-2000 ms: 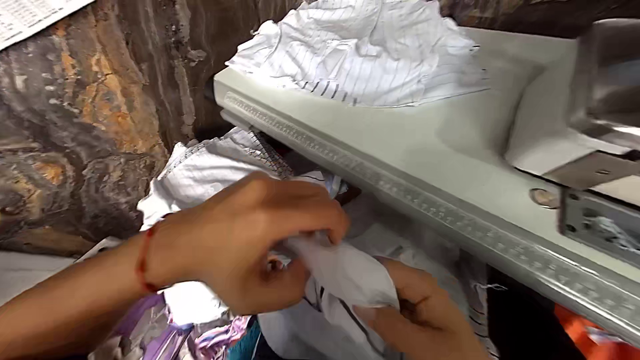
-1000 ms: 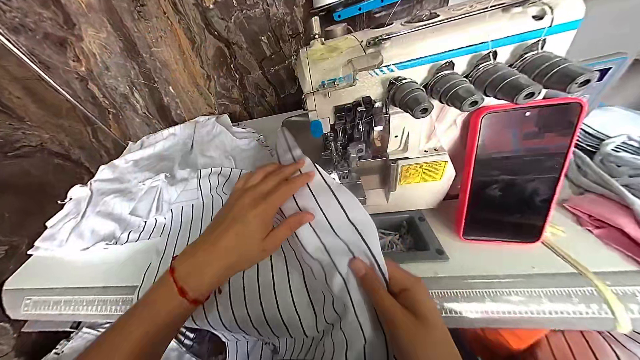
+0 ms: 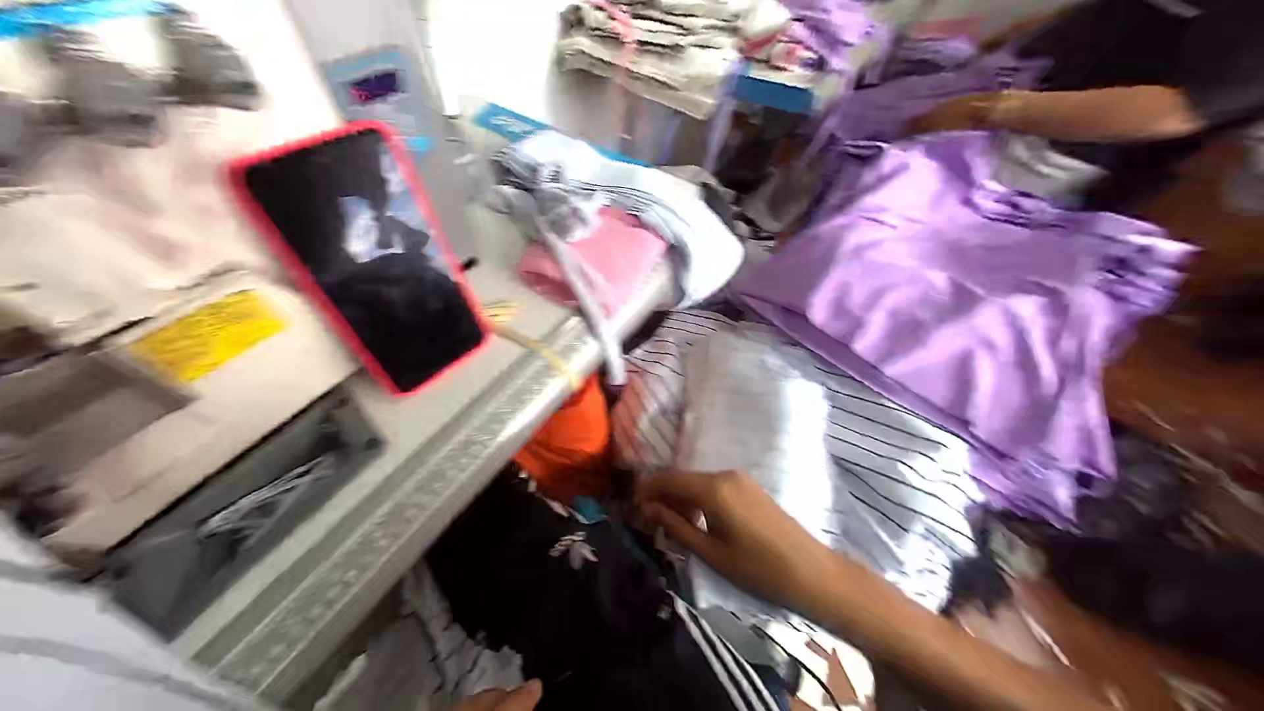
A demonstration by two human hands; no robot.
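Note:
My right hand [image 3: 706, 513] reaches down past the table edge, its fingers bent near an orange cloth [image 3: 570, 444] and beside striped fabric under clear plastic [image 3: 780, 425]. Blur hides whether the fingers pinch anything. Of my left hand [image 3: 509, 697], only fingertips show at the bottom edge, and what they touch is out of view. White striped fabric [image 3: 69, 632] lies at the lower left, by the sewing machine's base. Black clothing with a small white print [image 3: 563, 583] is below my right hand.
A phone in a red case [image 3: 365, 257] leans on the machine table [image 3: 395, 494]. A bin with thread scraps [image 3: 257, 504] is set in the tabletop. Pink cloth [image 3: 602, 259] lies at the table's corner. At right, a co-worker's arm [image 3: 1086, 114] reaches over purple garments [image 3: 948, 286].
The view has swung right. My right hand has left the striped fabric, which both hands held by the machine, and is now beyond the table edge. My left hand is mostly out of view.

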